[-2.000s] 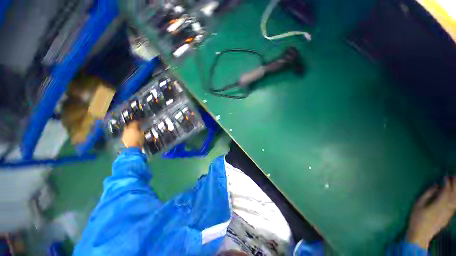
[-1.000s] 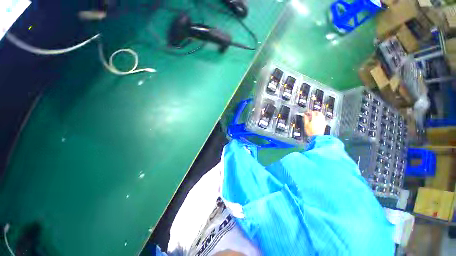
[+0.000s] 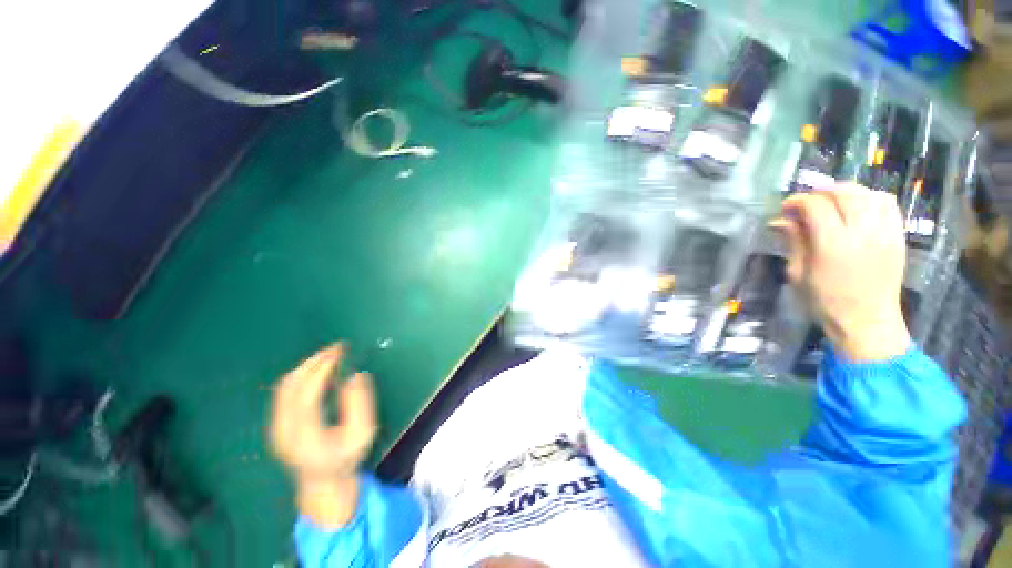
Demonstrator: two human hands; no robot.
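A clear blister tray [image 3: 655, 200] with two rows of black handheld units [image 3: 756, 69] is at the upper right, large and close, partly over the bench edge. The units have white labels and orange spots. My right hand [image 3: 846, 261] grips the tray's middle ridge between the rows, its fingertips curled down; it hides part of the tray. My left hand [image 3: 324, 422] is empty, fingers apart, above the near part of the green bench, and slightly blurred.
A black barcode scanner [image 3: 513, 83] lies at the upper middle, beside the tray. A looped pale cable [image 3: 383, 135] lies on the green bench [image 3: 289, 266]. Another dark scanner [image 3: 155, 466] is blurred at lower left. More filled trays [image 3: 963, 355] and a blue plastic stand [image 3: 919, 31] are at right.
The tray has come up and towards the bench, and looks much larger, with my right hand now gripping it. My left hand has come into view over the bench.
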